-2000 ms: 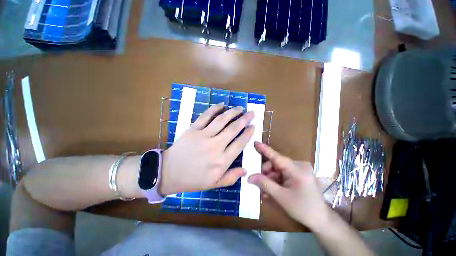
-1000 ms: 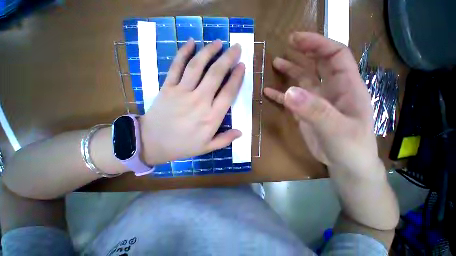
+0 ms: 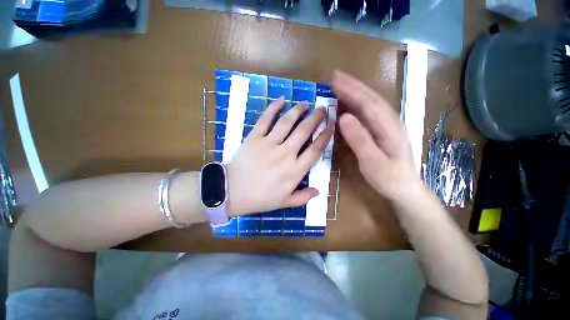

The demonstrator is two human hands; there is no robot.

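Note:
A blue solar cell panel [image 3: 258, 84] lies flat on the brown bench with wire ends poking out at both sides. One white strip [image 3: 235, 119] lies along its left part, another white strip [image 3: 318, 209] along its right edge. My left hand [image 3: 278, 153] lies flat on the panel, fingers spread, fingertips at the right strip, and hides the panel's middle. My right hand [image 3: 373, 134] is bare and slightly blurred at the panel's upper right edge, fingers pointing up and left. Nothing shows in it. At the upper right, a wire part lies over the right strip.
White strips [image 3: 415, 106] and a bundle of thin ribbon [image 3: 451, 172] lie at right. Beyond are a grey round pot [image 3: 512, 94] and a black object with a yellow patch [image 3: 490, 219]. A panel stack [image 3: 75, 15] is upper left; a single white strip [image 3: 28, 137] lies left.
The camera view has shifted. My right hand has moved from beside the panel to its upper right edge. The wire there now lies over the strip. My left hand has stayed on the panel.

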